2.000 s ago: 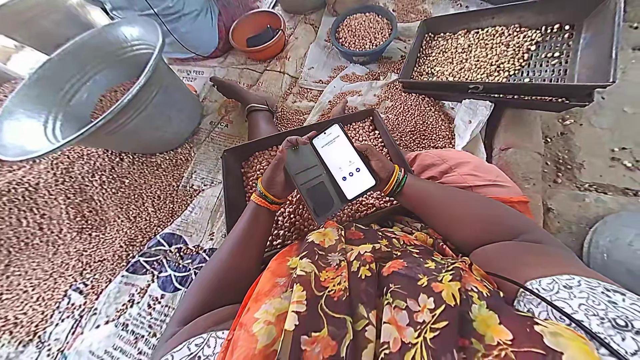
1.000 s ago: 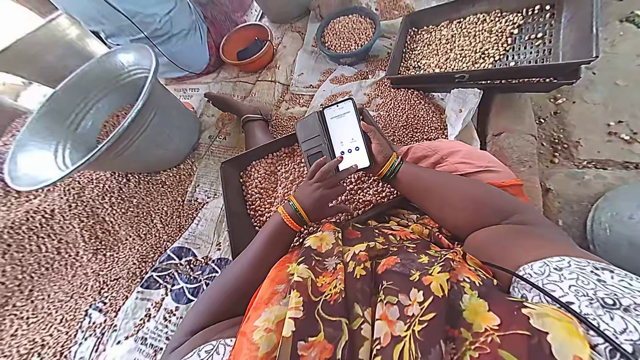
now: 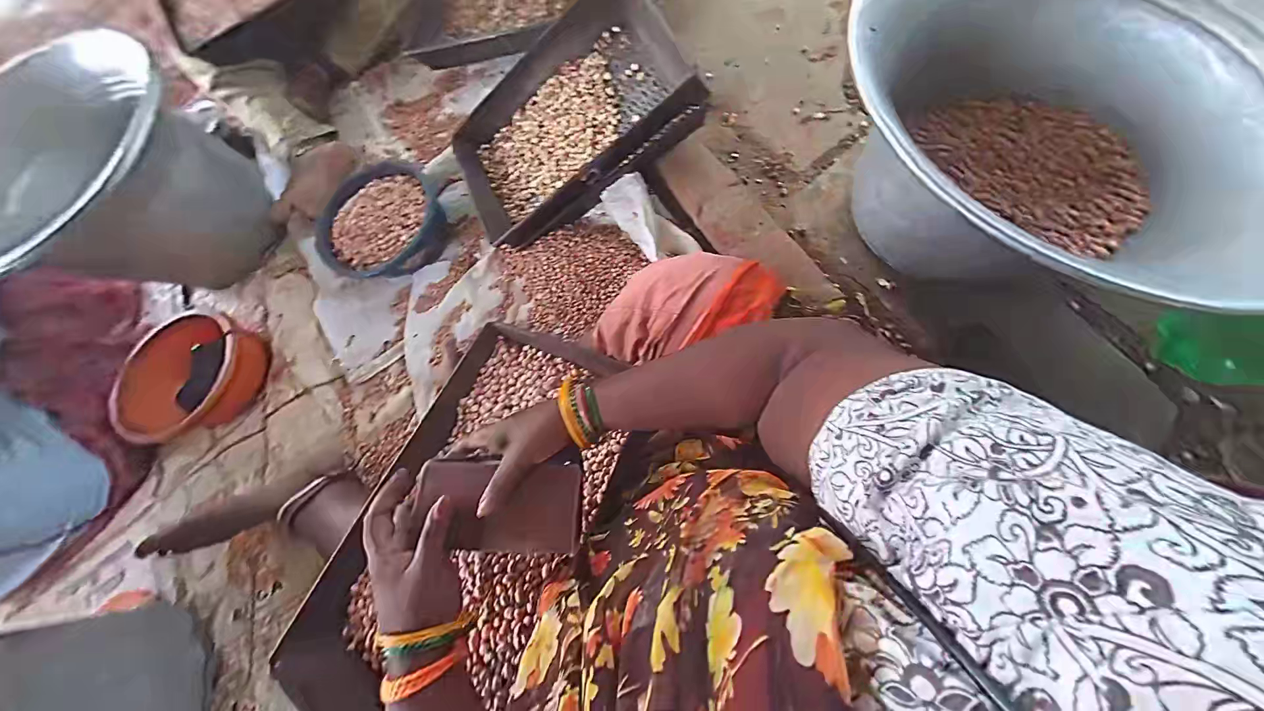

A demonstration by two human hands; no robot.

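A phone in a dark folding case (image 3: 523, 506) lies over a dark tray (image 3: 380, 474) of reddish-brown nuts or seeds, its screen out of sight. My left hand (image 3: 420, 553) grips the case's left end, thumb on top and fingers along the edge. My right hand (image 3: 513, 444) lies across the upper side of the case, fingers over it. Bangles circle both wrists. The tray rests at my lap, and the loose nuts or seeds (image 3: 504, 632) in it show below the case.
A perforated tray (image 3: 568, 202) holds paler pieces beyond mine. Beside it stand a blue bowl (image 3: 427, 232) of nuts or seeds and an orange bowl (image 3: 247, 370) with a dark object. Metal tubs stand at upper right (image 3: 889, 212) and upper left (image 3: 212, 197). Loose pieces cover sacks.
The phone's lit screen showed earlier; now its case covers it. My left hand has gone from the screen to the case's end. The view has swung strongly to the right.
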